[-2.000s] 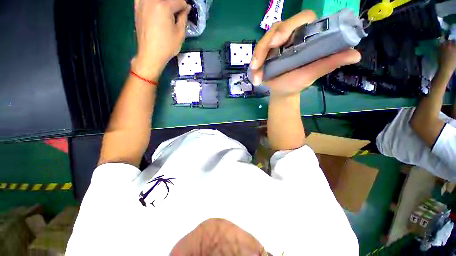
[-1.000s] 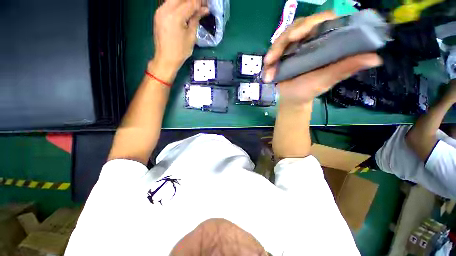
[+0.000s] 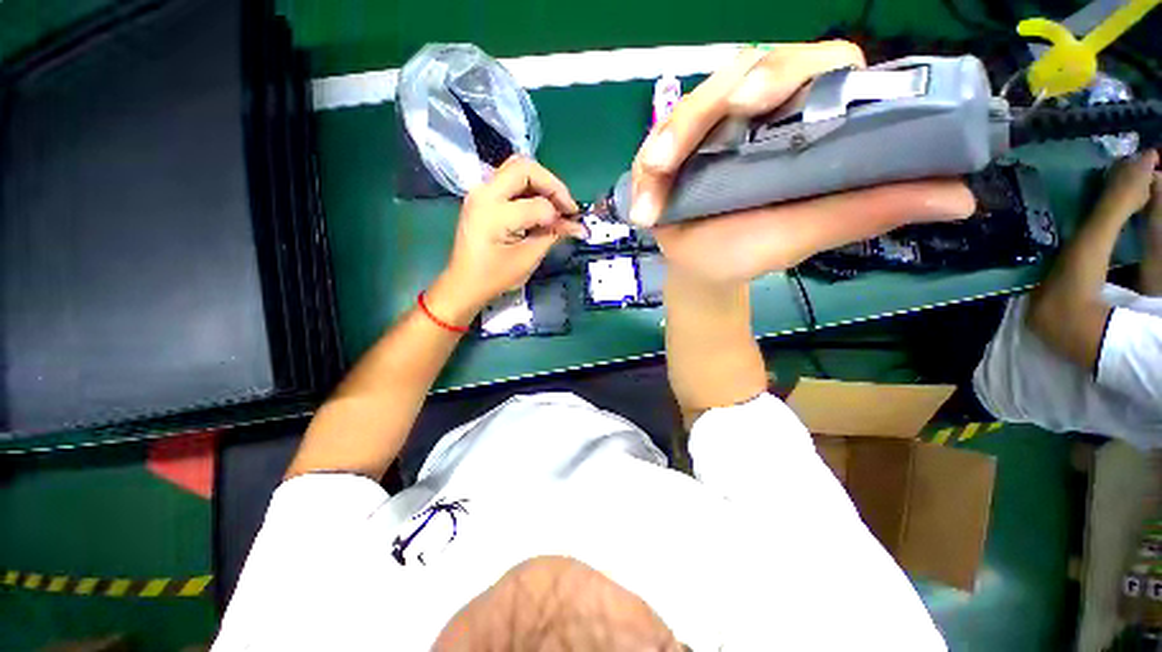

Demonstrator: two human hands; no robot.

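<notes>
My right hand point(image 3: 726, 223) grips the grey electric screwdriver point(image 3: 828, 147), which lies nearly level with its tip pointing left. My left hand point(image 3: 503, 236) has its fingertips pinched right at the driver tip; a screw between them is too small to make out. The tip is over the upper right housing, whose metal plate point(image 3: 605, 231) partly shows. Below it a black housing with a silver-white plate point(image 3: 613, 279) lies on the green mat. Another plated housing point(image 3: 507, 313) lies to its left, partly behind my left wrist. The fourth is hidden by my left hand.
An open clear bag point(image 3: 465, 121) with dark contents stands behind my left hand. Stacked black trays point(image 3: 140, 229) fill the left. A tube point(image 3: 665, 99) lies behind the driver. Black parts point(image 3: 937, 229) lie right, near another person's arm point(image 3: 1083, 261). An open carton point(image 3: 879, 490) is below the bench edge.
My left hand has left the bag and come right and down to the driver tip. The driver is now more level, at the upper right housing. The camera view has shifted and tilted.
</notes>
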